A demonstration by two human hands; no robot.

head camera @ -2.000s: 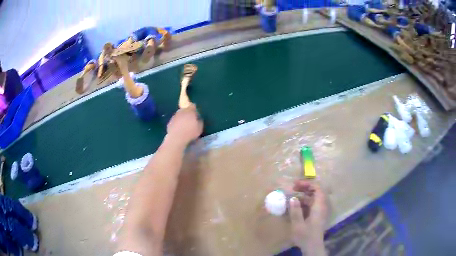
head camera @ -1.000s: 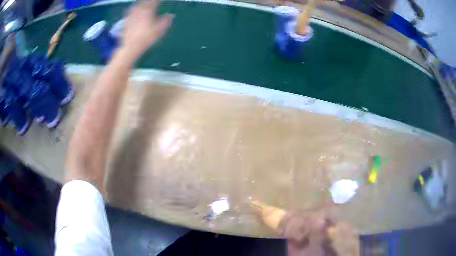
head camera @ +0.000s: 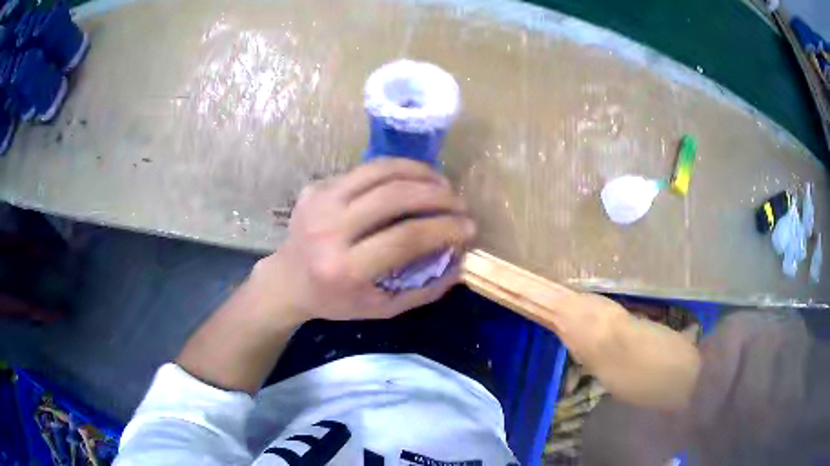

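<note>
My left hand [head camera: 373,241] is wrapped around the blue boots in front of my chest. One boot [head camera: 405,141] stands out above my fingers, with its white fluffy cuff and dark opening up. A second pale, lilac cuff shows under my fingers, mostly covered. My right hand [head camera: 746,391], blurred at the lower right, holds the wide end of a tan wooden piece [head camera: 582,323]. The narrow end of the wood meets the covered cuff at my left fingers; whether it is inside cannot be told. A white glue bottle [head camera: 628,199] lies on the bench.
A green-yellow stick [head camera: 683,165] lies by the bottle nozzle. A black-yellow item [head camera: 773,211] and white-clear bottles [head camera: 794,238] are at the right. Blue boots [head camera: 36,64] are piled upper left. The green belt [head camera: 637,23] runs behind. A blue crate [head camera: 523,364] with wooden pieces is below the bench edge.
My left hand has come back from the belt and now holds boots near my chest. The wooden piece in my right hand has moved to meet them. The view has tilted down.
</note>
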